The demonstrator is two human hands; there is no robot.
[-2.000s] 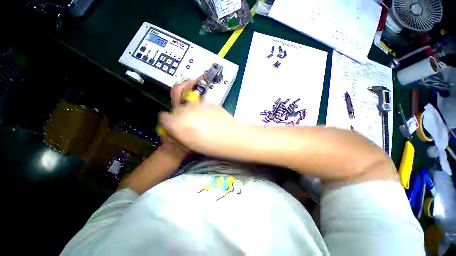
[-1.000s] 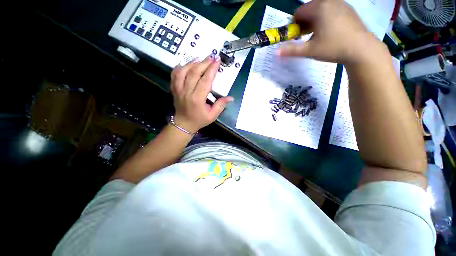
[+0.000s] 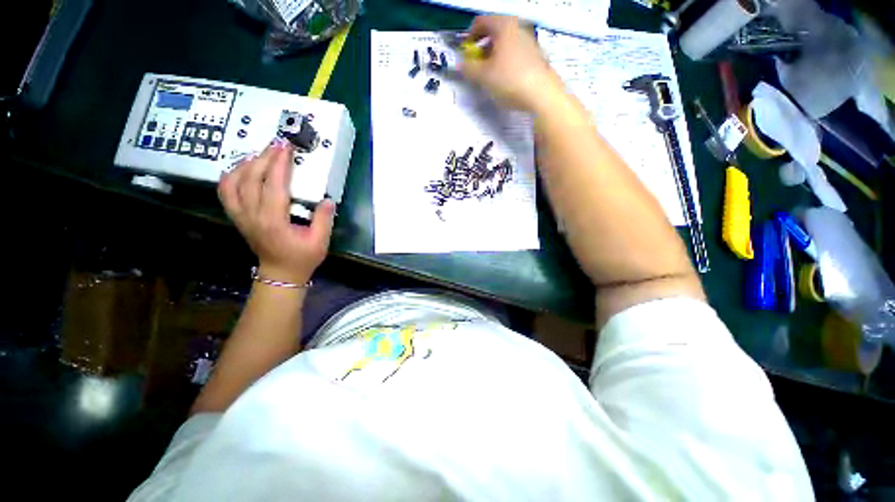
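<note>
The white torque tester [image 3: 265,118] with a blue display lies at the left. A dark metal chuck [image 3: 297,129] stands on its right end. My left hand [image 3: 270,211] rests on the tester's front edge with its fingertips at the chuck; whether they hold a part cannot be told. My right hand [image 3: 505,64] is blurred over the top of the paper sheet [image 3: 407,196], closed around the yellow-and-black wrench [image 3: 475,47]. A pile of small dark parts [image 3: 473,175] lies on the sheet. A few more [image 3: 430,64] lie near its top, left of my right hand.
A digital caliper [image 3: 677,157] lies on the right sheet. Further right are a yellow-handled knife [image 3: 737,213], a blue-handled tool [image 3: 773,265], tape rolls and clear plastic. A white roll [image 3: 719,26] is at the upper right. A plastic bag [image 3: 304,22] lies behind the tester.
The wrench has come off the chuck and moved with my right hand to above the paper. My left hand remains at the chuck. The view has shifted, placing the tester further left.
</note>
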